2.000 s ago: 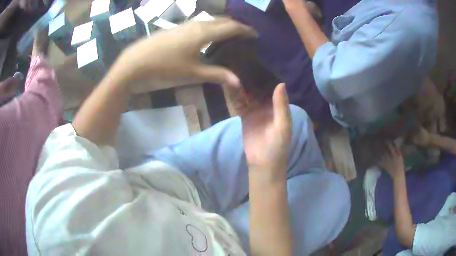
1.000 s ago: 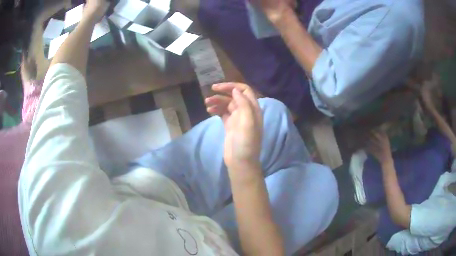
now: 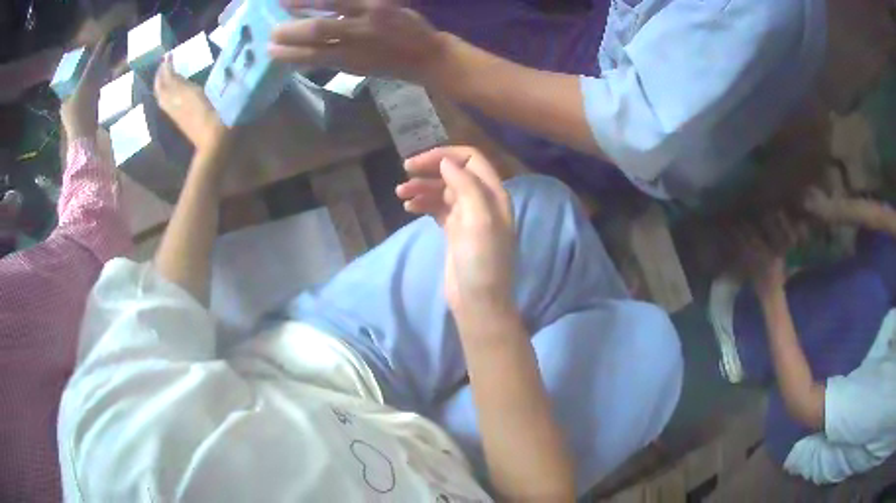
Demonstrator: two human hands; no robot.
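A pale blue product box (image 3: 244,64) with a dark product picture is at the top left. Another person's hand holds its upper right side. My left hand (image 3: 192,103) is just left of this box, beside the white-topped cartons (image 3: 131,136); its fingers look spread and I see nothing gripped in it, though contact with the box cannot be told. My right hand (image 3: 474,221) is raised over my knees, empty, with fingers loosely bent and apart. A white carton flap (image 3: 344,84) shows below the other person's hand.
A printed sheet (image 3: 408,116) lies at the edge of the brown work surface (image 3: 280,147). A plain white sheet (image 3: 275,260) is beside my knees. A person in a pink sleeve (image 3: 88,201) reaches in at left. People in blue sit close at upper and lower right.
The other person's hand has come in from the right with the blue box. My left hand has come back down slightly from the top edge. My right hand is almost unmoved.
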